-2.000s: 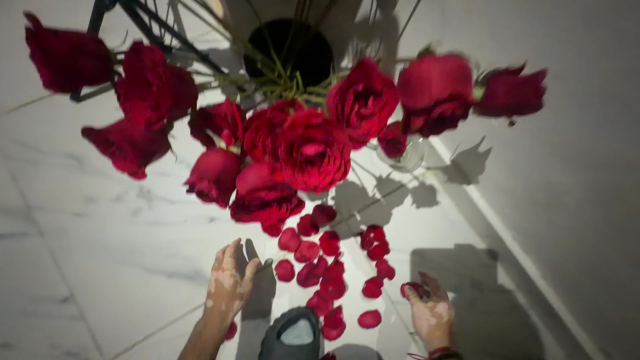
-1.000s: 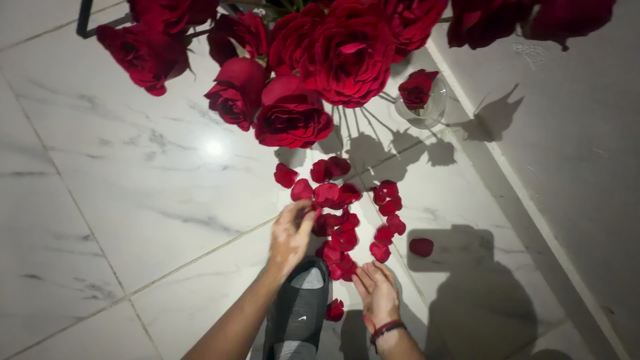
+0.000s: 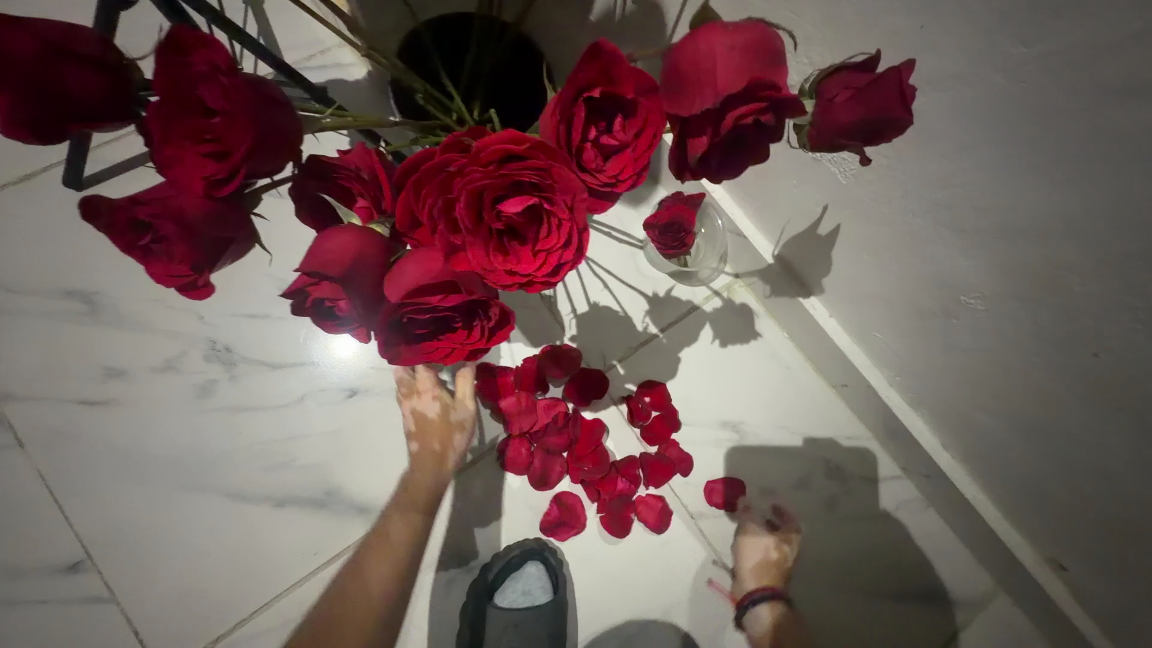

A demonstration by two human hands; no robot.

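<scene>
Red rose petals [image 3: 589, 450] lie in a loose group on the marble-patterned tile floor. My left hand [image 3: 436, 416] reaches to the left of the group, its fingertips just under the lowest blooms of a bunch of red roses [image 3: 517, 211]; a bloom partly hides them, so its hold cannot be told. At the lower right, my right hand [image 3: 765, 540], with a dark cord bracelet [image 3: 761, 601] on the wrist, is beside a lone petal [image 3: 724, 493]. Its blurred fingers do not show whether they touch or grip that petal.
The long-stemmed roses lean out from a dark round vase [image 3: 472, 67]. A small glass [image 3: 706, 252] with one rose stands near the wall's base. Dark metal bars [image 3: 76, 162] are at the upper left. A grey slide shoe [image 3: 517, 603] is at the bottom.
My left hand has moved from the petals up to the lowest roses. My right hand has moved right, away from the petal group to the lone petal. The view has shifted.
</scene>
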